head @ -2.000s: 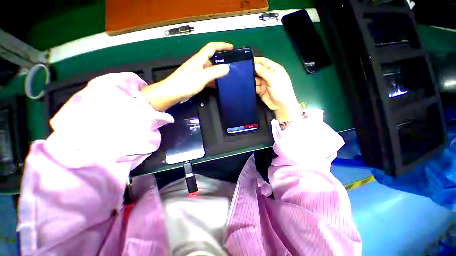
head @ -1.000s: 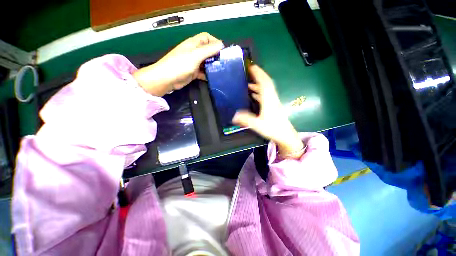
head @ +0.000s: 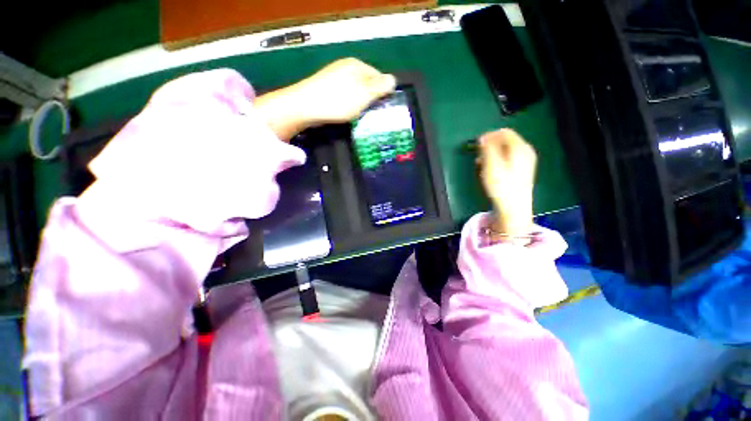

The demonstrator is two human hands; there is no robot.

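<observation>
A smartphone (head: 389, 164) lies in the right pocket of the black phone tray (head: 438, 189), its screen dark with green and red text. My left hand (head: 342, 92) is curled at the phone's top end; what its fingers hold, if anything, is hidden. My right hand (head: 509, 168) is over the green mat right of the tray, fingers bunched. A small dark thing shows by its fingertips; I cannot tell whether it is held. A second phone (head: 296, 222) lies in the tray to the left, with a plug (head: 307, 294) at its bottom edge.
A separate black phone (head: 502, 59) lies at the upper right. Stacked phone trays (head: 609, 148) stand at the right. An orange-brown board (head: 288, 18) is behind the mat. A pale tape roll (head: 49, 129) is at the left. A second plug (head: 202, 316) hangs near my lap.
My right hand has moved off the phone to the mat on the right. The phone now lies flat in the tray, and its blue screen has changed to green and red text.
</observation>
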